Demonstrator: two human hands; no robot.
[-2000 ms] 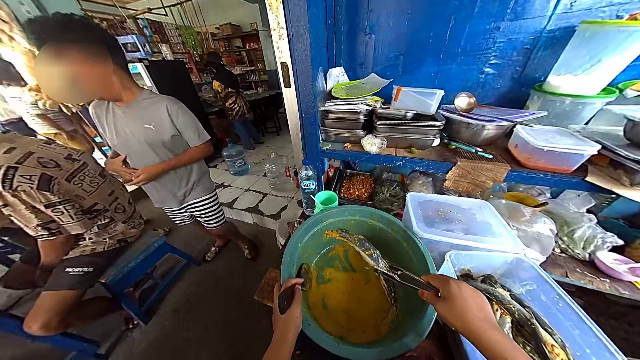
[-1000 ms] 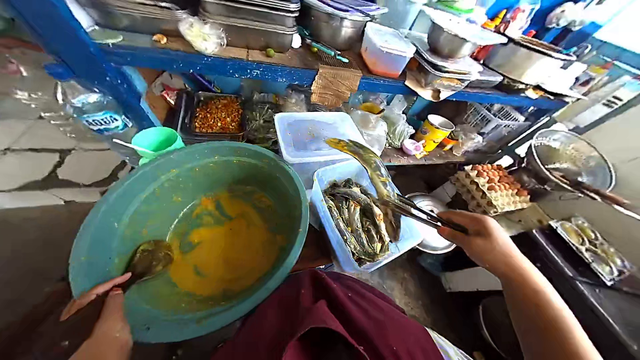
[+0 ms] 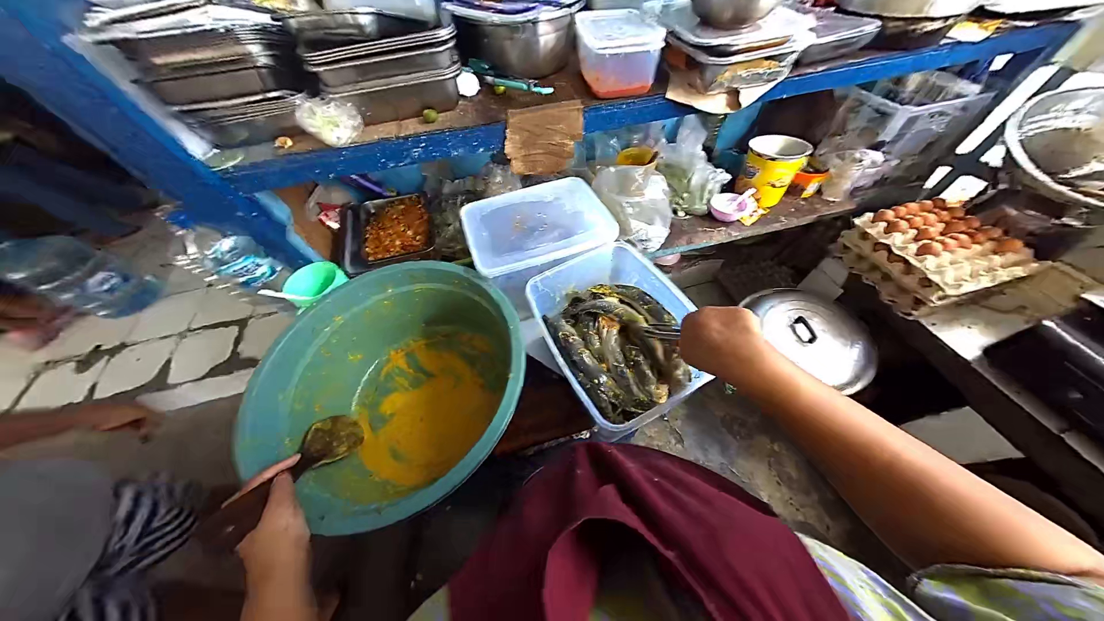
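A large green plastic basin (image 3: 293,371) holds yellow-orange sauce (image 3: 431,414) smeared over its bottom. My left hand (image 3: 280,526) grips the handle of a wooden spoon (image 3: 330,438), whose coated bowl lies against the basin's near left inside. To the basin's right, a clear plastic container (image 3: 539,302) is filled with dark whole fish (image 3: 612,354), some with yellow bits on them. My right hand (image 3: 723,345) is closed around metal tongs (image 3: 660,331), whose tips reach in among the fish; whether they pinch one is not visible.
A lidded plastic container (image 3: 539,224) and a tray of red-orange food (image 3: 397,228) stand behind. Stacked metal trays (image 3: 379,78) fill the blue shelf. On the right are a metal lid (image 3: 811,341) and egg cartons (image 3: 940,250). Another person's hand (image 3: 112,418) shows at left.
My right hand has lowered the tongs into the fish container; one second ago they held a fish above it, and before that over the basin. The view has swung right and down.
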